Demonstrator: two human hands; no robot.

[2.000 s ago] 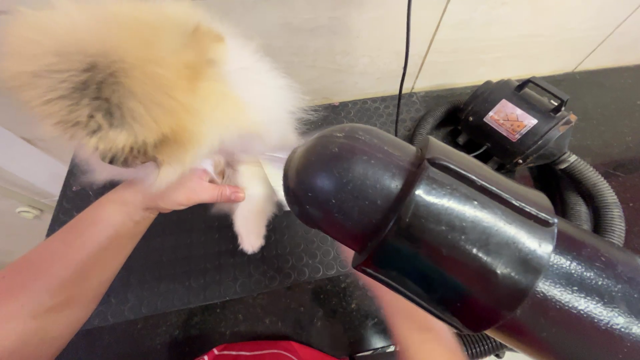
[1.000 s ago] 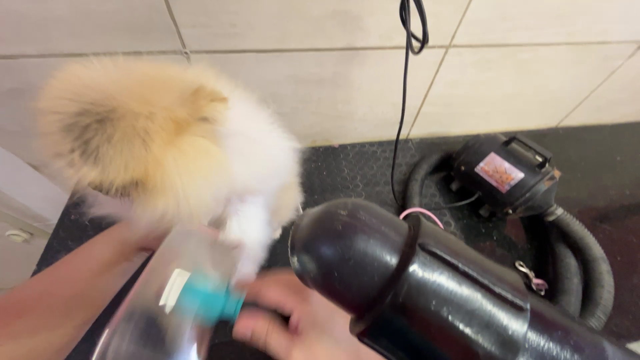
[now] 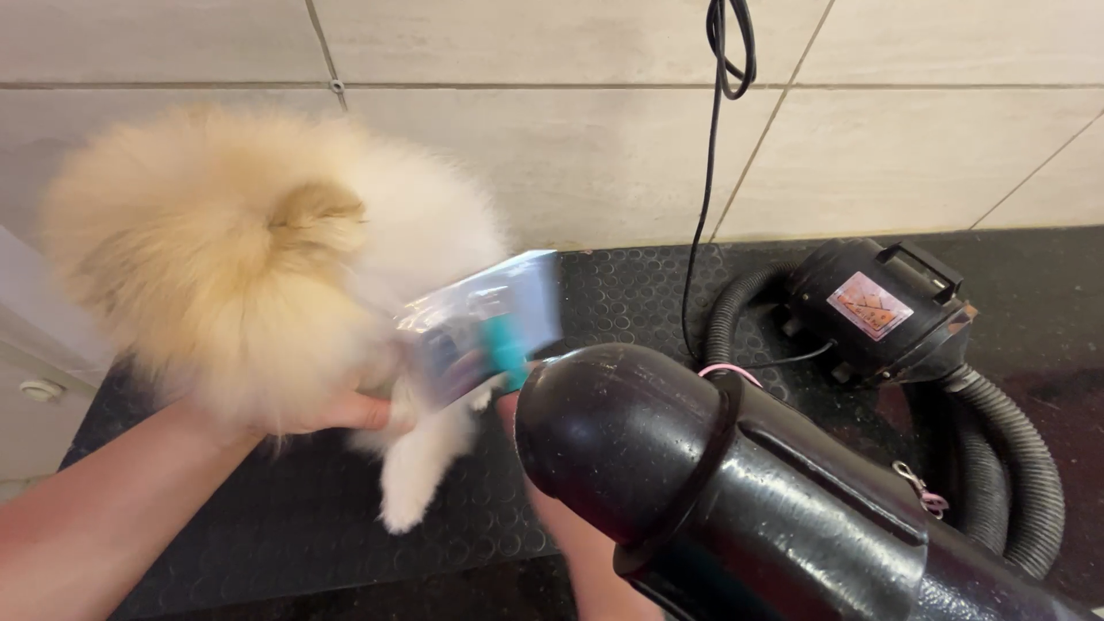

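Observation:
A fluffy cream and white dog point(image 3: 233, 250) stands on a black rubber-topped table at the left. My left hand point(image 3: 332, 414) reaches under its chest fur and grips the dog at the top of a white front leg; part of the hand is hidden in fur. My right hand point(image 3: 511, 410), mostly hidden behind the black dryer nozzle point(image 3: 630, 423), holds a blurred tool with a teal part point(image 3: 503, 349) and a clear, shiny plate-like part. This tool is beside the dog's chest, over the leg. The nozzle's rounded end points toward the dog from the lower right.
A black pet blower point(image 3: 880, 310) with a coiled ribbed hose point(image 3: 1026, 466) rests on the counter at the right. A black cable point(image 3: 709, 172) hangs down the tiled wall point(image 3: 552, 155). Near the hose lies a small metal clip with a pink cord point(image 3: 923, 492).
The right hand was low behind the nozzle, then came to the dog's front with the teal tool, which is now higher and farther right. The left hand stays at the dog's leg and chest.

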